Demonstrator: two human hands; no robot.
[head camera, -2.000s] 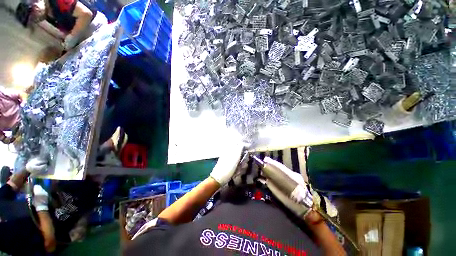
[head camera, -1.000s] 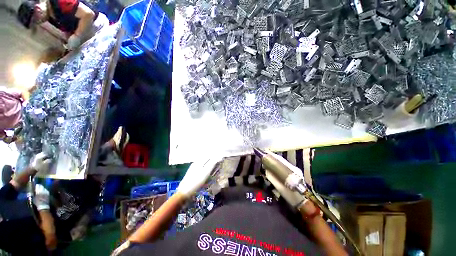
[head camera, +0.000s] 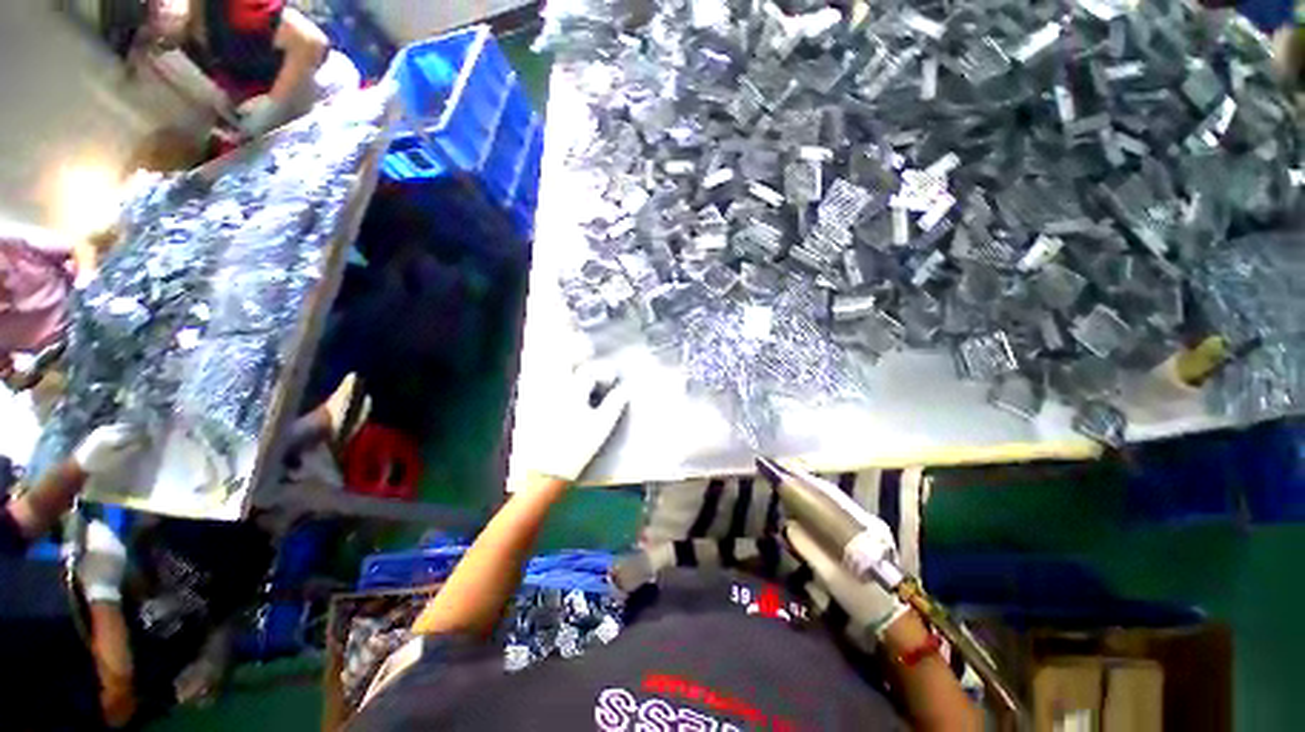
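My gloved left hand (head camera: 580, 429) lies over the white table's near left corner. A small dark spot shows at its fingertips; I cannot tell if it is a held piece. My gloved right hand (head camera: 856, 589) is shut on the silver-tan air screwdriver (head camera: 830, 518), over the lap just below the table edge. Its narrow dark tip points up and left towards the table edge. A loose pile of tiny silver screws or pins (head camera: 766, 355) lies near the edge, ahead of the tip. A large heap of dark grey metal blocks (head camera: 1002, 157) lies behind it.
A yellow-brown cylinder (head camera: 1199, 360) lies right of the heap. A blue crate (head camera: 465, 107) stands between my table and a neighbouring parts-covered table (head camera: 201, 493), where people work. Small parts (head camera: 565, 625) lie below my left arm. Cardboard cartons (head camera: 1102, 694) stand at lower right.
My left hand has moved from beside the tool tip, out to the left, then forward onto the table. My right hand still holds the tool. The camera view has shifted a little.
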